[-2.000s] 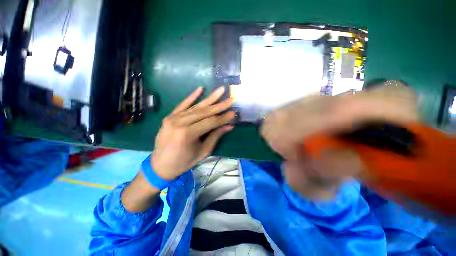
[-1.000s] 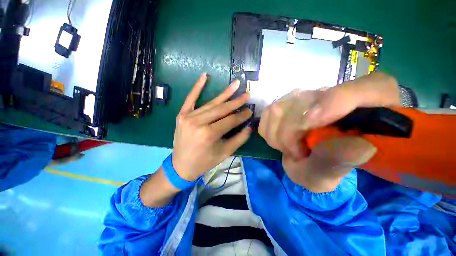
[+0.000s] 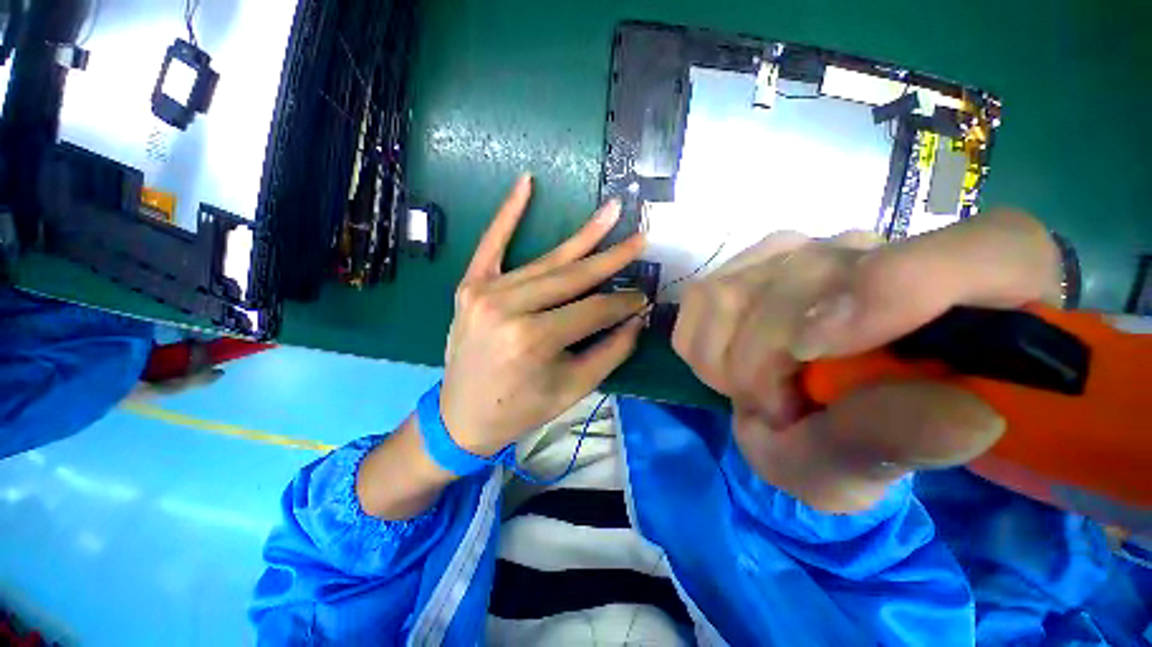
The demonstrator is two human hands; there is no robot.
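Note:
An opened tablet assembly, with a black frame and silver-white middle, lies on the green mat in front of me. My left hand rests at its near left corner, fingers spread and fingertips touching the frame around a small black part. My right hand is closed around the orange electric screwdriver with its black lever, over the tablet's near edge. The driver's tip is hidden by my right hand. A thin dark wire curves over the silver area between my hands.
Stacked tablet assemblies stand at the left, with a loose wired module on top. A small black part with a pale centre lies beside the stack. Behind my right hand a dark round rim shows. Another person's hand is at the lower left.
The tablet and stack appear farther right in view, the tablet also slightly higher. My left hand has shifted right with them and stays at the corner. My right hand still holds the screwdriver, now less blurred.

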